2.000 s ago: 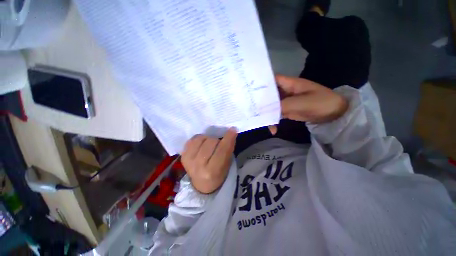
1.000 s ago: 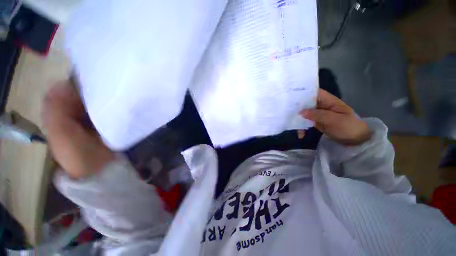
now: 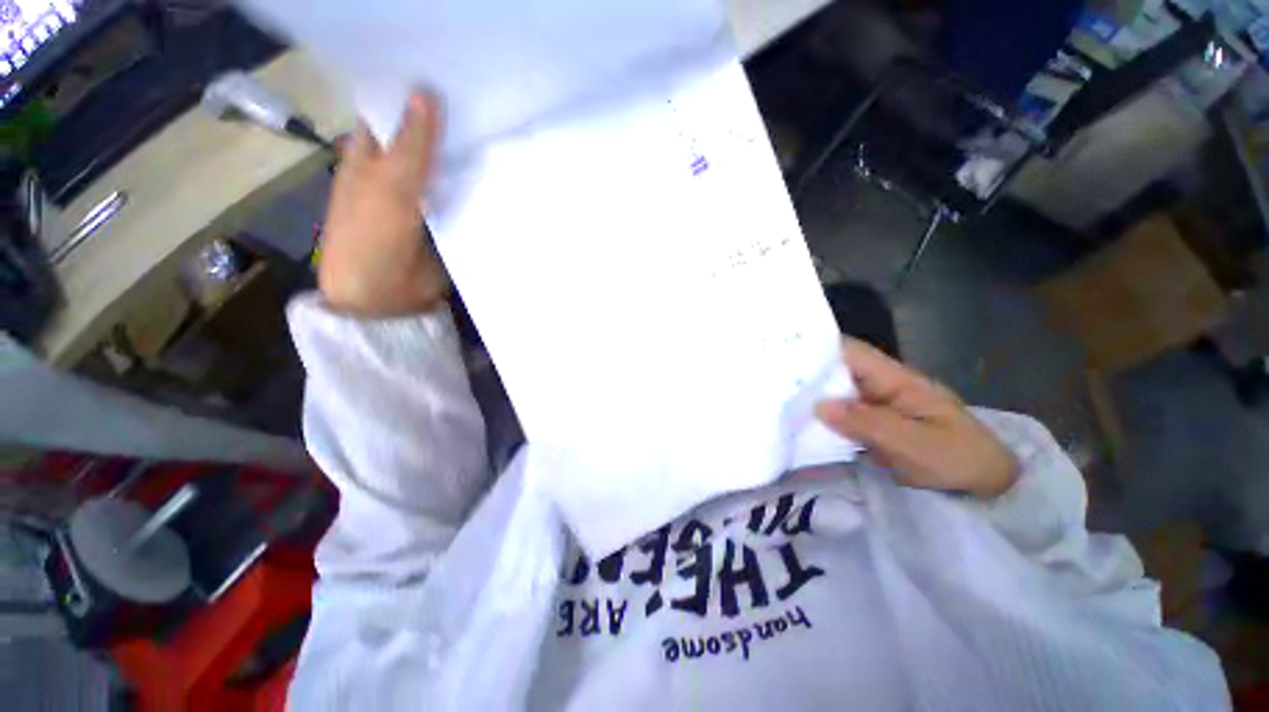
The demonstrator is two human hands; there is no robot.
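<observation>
My left hand [image 3: 379, 209] grips the left edge of a raised white sheet [image 3: 543, 70], whose near part folds up and away at the top of the view. Under it lies another sheet of the printed lists [image 3: 626, 320], mostly washed out by glare, with faint marks down its right side. My right hand [image 3: 926, 424] pinches the lower right corner of the lists, which is slightly curled. The papers are held over my lap, in front of my shirt. No clipboard shows.
A curved pale desk [image 3: 181, 188] is at the left, with a white barcode scanner [image 3: 251, 100], a dark keyboard [image 3: 132, 104] and part of a lit monitor [image 3: 35, 35]. A red object [image 3: 223, 633] is at lower left. A cardboard piece [image 3: 1134, 292] lies on the floor at right.
The sheet that my blurred left hand swung left has moved up and is raised over the lists. The view has shifted, and the phone seen earliest is out of view.
</observation>
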